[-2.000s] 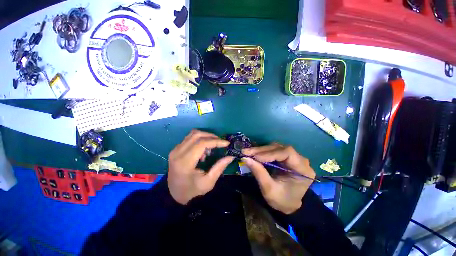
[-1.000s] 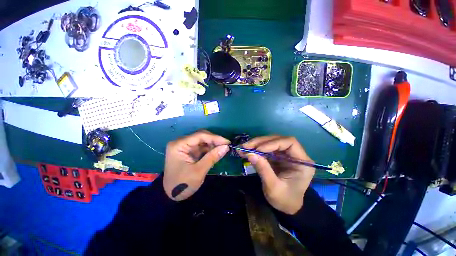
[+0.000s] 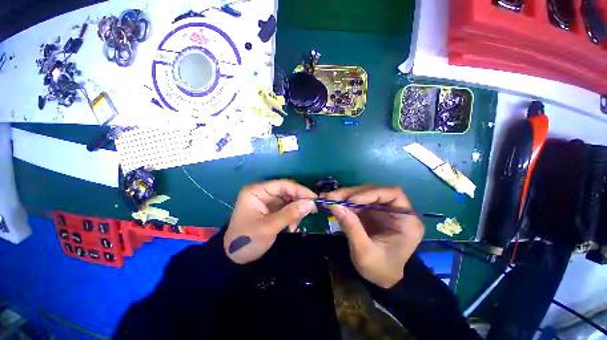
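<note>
My right hand (image 3: 383, 232) holds slim dark purple-blue tweezers (image 3: 373, 207) that point left. My left hand (image 3: 269, 216) has thumb and index finger pinched together at the tweezers' tip; whether a tiny part is between them cannot be told. A dark round watch case (image 3: 326, 185) lies on the mat just beyond the fingertips, partly hidden. A pouch cell (image 3: 333, 224) with a yellow edge shows below the fingers. A dark oval patch sits on the left hand near the wrist.
A two-section parts tray (image 3: 435, 130), a gold parts tin (image 3: 363, 99) and a black round container (image 3: 306, 91) stand behind. A solder spool (image 3: 219, 50) lies on the white shelf. An orange-black screwdriver (image 3: 532, 153) is at right. Red trays (image 3: 479, 46) are at upper right.
Two seconds ago my left fingers were at the case; now they are pinched at the tweezers' tip, nearer me than the case. The view has shifted, so the bench appears further right.
</note>
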